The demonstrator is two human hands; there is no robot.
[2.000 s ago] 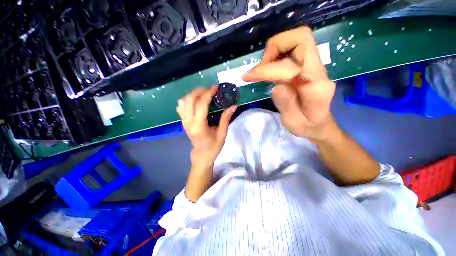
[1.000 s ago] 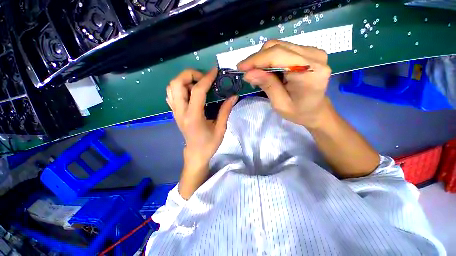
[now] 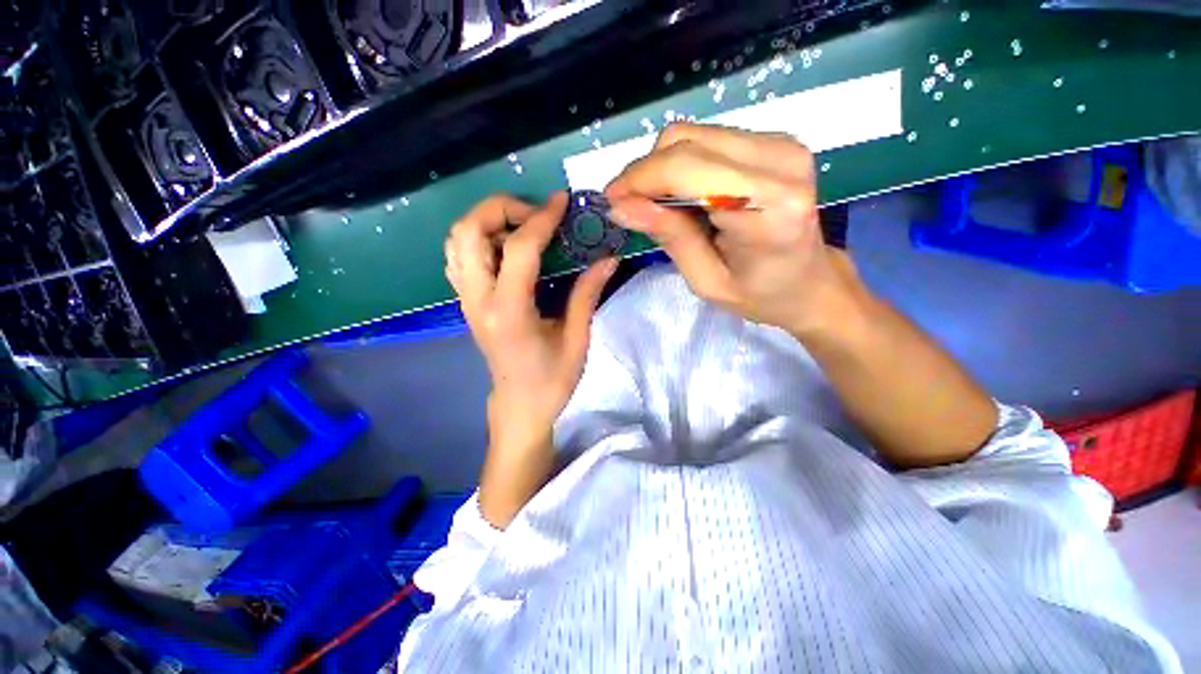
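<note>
My left hand [image 3: 524, 292] holds a round black part [image 3: 591, 227] between thumb and fingers at the bench's front edge. The part has a ring shape with an open-looking centre. My right hand [image 3: 740, 221] is shut on tweezers [image 3: 724, 203], whose orange-red rear end shows. The fingertips of my right hand are at the part's upper right edge; the tweezer points are hidden or too small to tell. A white backing strip [image 3: 850, 116] lies behind my right hand, partly covered by it. Tiny ring-like pieces [image 3: 938, 73] are scattered on the green surface.
Black blister trays [image 3: 270, 92] with round moulded shapes fill the upper left. A white paper slip [image 3: 253, 263] lies by the tray edge. The green bench edge [image 3: 1054, 152] runs across. Blue stools [image 3: 250, 441] stand below on both sides. A red crate [image 3: 1135, 454] is at lower right.
My right hand was up and right of the part two seconds back; it has since come in to the part, now a little lower and further left. The part stays in my left hand.
</note>
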